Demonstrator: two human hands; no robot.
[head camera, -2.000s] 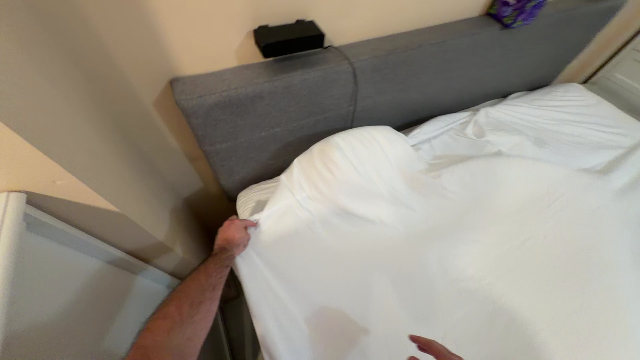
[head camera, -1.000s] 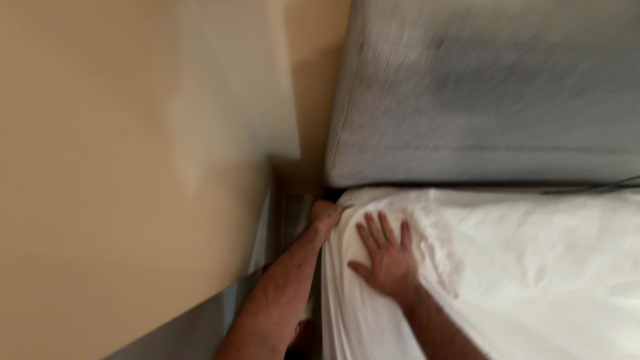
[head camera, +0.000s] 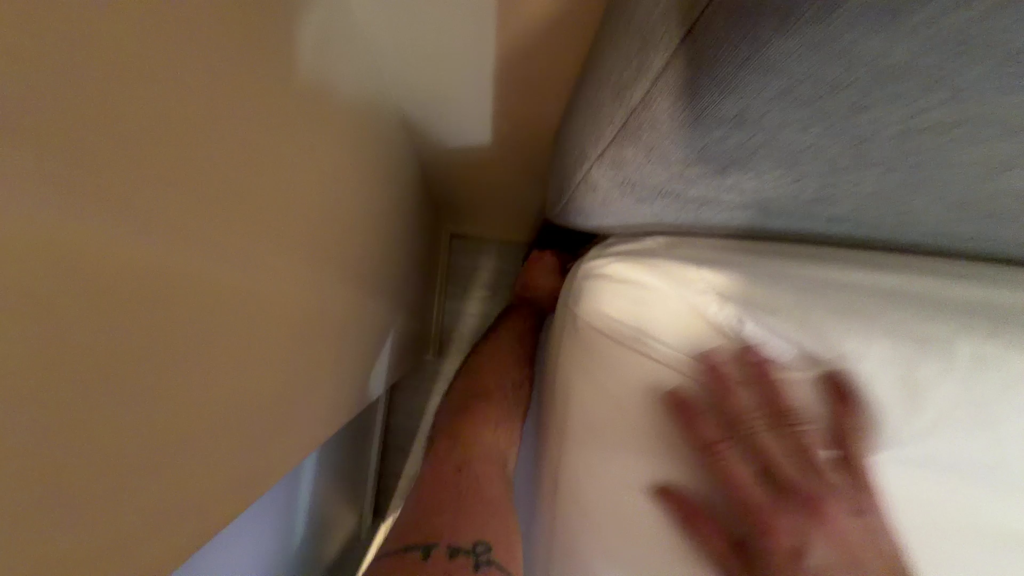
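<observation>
A white fitted sheet (head camera: 632, 448) covers the corner of a mattress, with creases near the top. My left hand (head camera: 544, 276) is down at the mattress's upper left corner, beside the dark gap under the headboard; its fingers are hidden, so whether it grips the sheet is unclear. Over the top of the sheet, my right hand (head camera: 776, 456) is spread with its fingers apart, blurred and holding nothing. Whether it touches the sheet cannot be told. The grey upholstered headboard (head camera: 840, 120) stands right behind the mattress edge.
A beige wall (head camera: 200, 224) rises close on the left. Between it and the mattress, a narrow strip of floor (head camera: 472, 288) shows beside my left forearm. A pale panel (head camera: 272, 512) is at the lower left.
The view has moved in close to the bed corner. My left hand has gone from the sheet's edge down into the gap by the headboard. The sheet now lies smoother over the corner.
</observation>
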